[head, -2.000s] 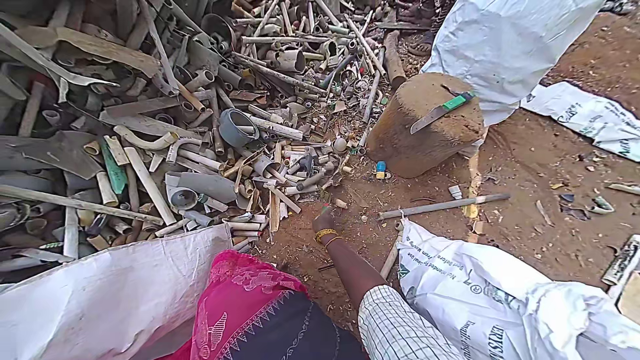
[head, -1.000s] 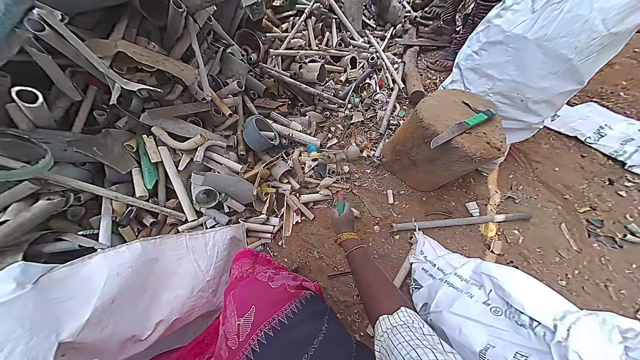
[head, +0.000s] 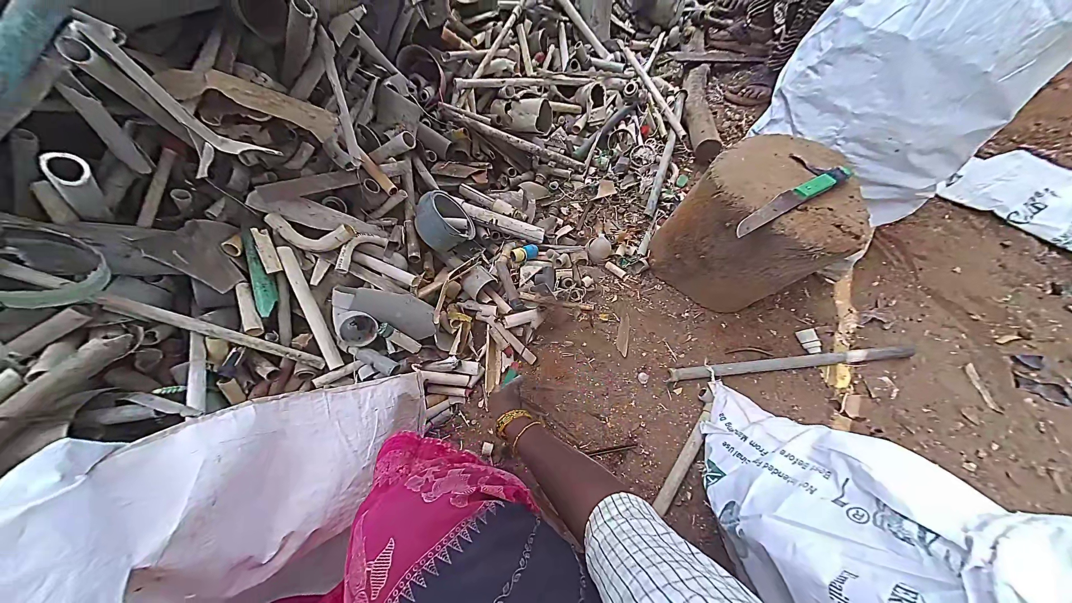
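Observation:
My right hand, with yellow bangles at the wrist, is low over the ground at the near edge of a heap of plastic pipe scraps. A small green piece shows at its fingertips; whether the fingers grip it is hard to tell. My left hand is out of view. A knife with a green handle lies on top of a wooden block, beyond my hand to the right. A blue and yellow piece lies among the scraps.
A white woven sack spreads at the lower left, another at the lower right. A third white sack stands behind the block. A grey pipe lies on the brown ground. At the top right, a person's feet are partly visible.
The blue and yellow piece lay on the ground beside the block two seconds ago and is now among the scraps. My right hand has moved a little toward the heap's near edge.

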